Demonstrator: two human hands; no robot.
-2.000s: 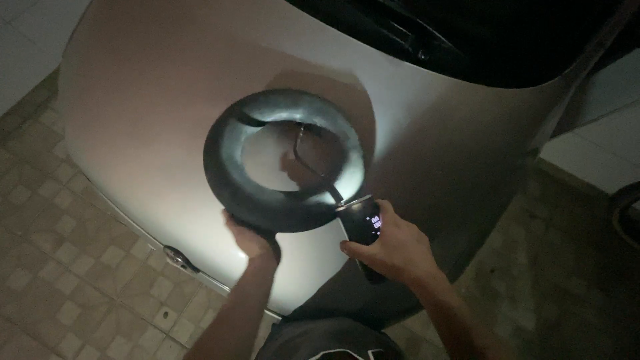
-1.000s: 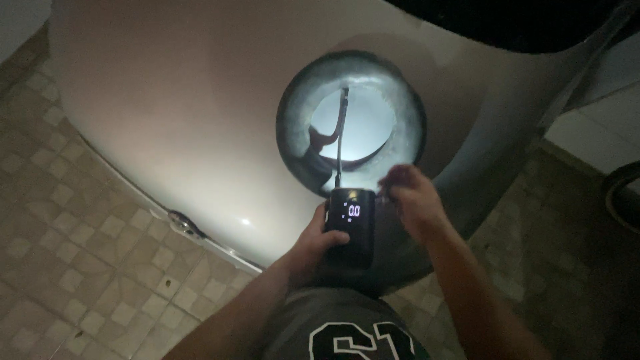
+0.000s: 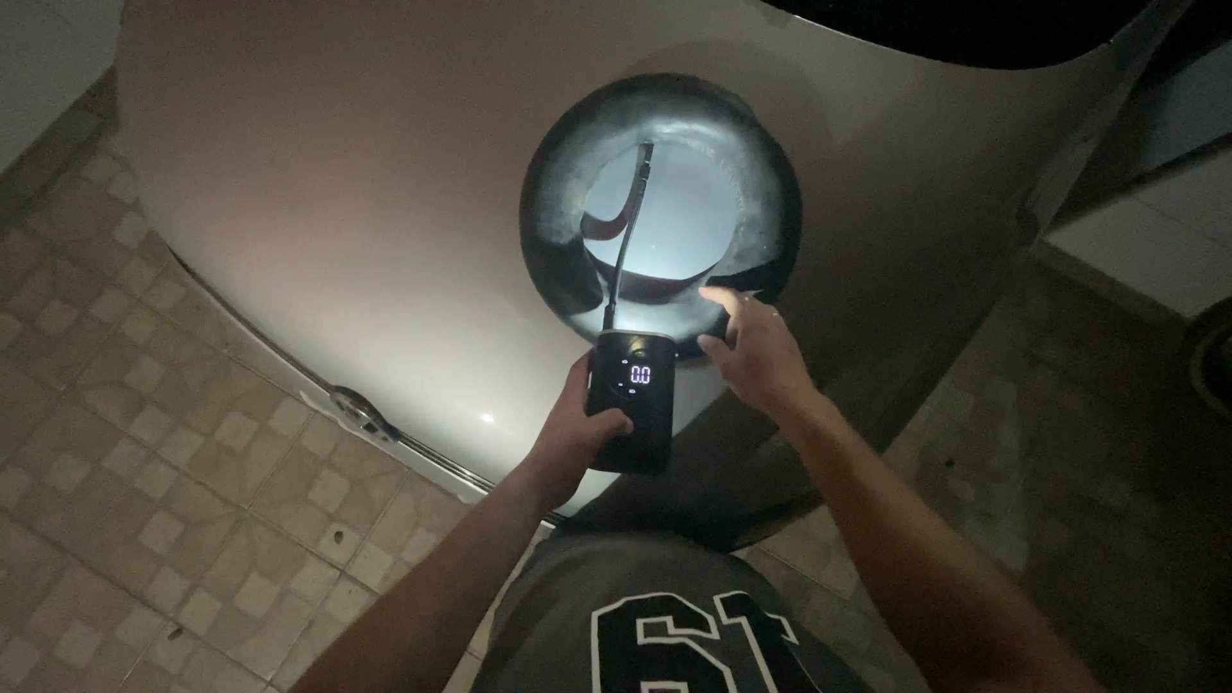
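My left hand (image 3: 577,433) grips a black portable air pump (image 3: 630,433), whose display is lit and whose light shines forward. From its top a thin black hose (image 3: 629,231) runs across the hole of a black rubber inner tube (image 3: 558,212) to the tube's far inner side. The inner tube is rounded out and lies on the car's hood. My right hand (image 3: 760,351) is at the near right part of the tube, index finger extended and thumb apart, holding nothing. Whether its fingertips touch the rubber I cannot tell.
Beneath the tube is the light-coloured hood (image 3: 366,192) of a car, with a badge (image 3: 364,414) at its front edge. The dark windshield (image 3: 943,24) lies at the top. Tiled floor (image 3: 144,500) shows at the left, and a dark round object (image 3: 1213,356) stands at the far right.
The pump, held by my right hand two seconds ago, is now in my left hand, which earlier held the tube's near edge. Since one second ago my right hand has moved from beside the pump onto or over the tube.
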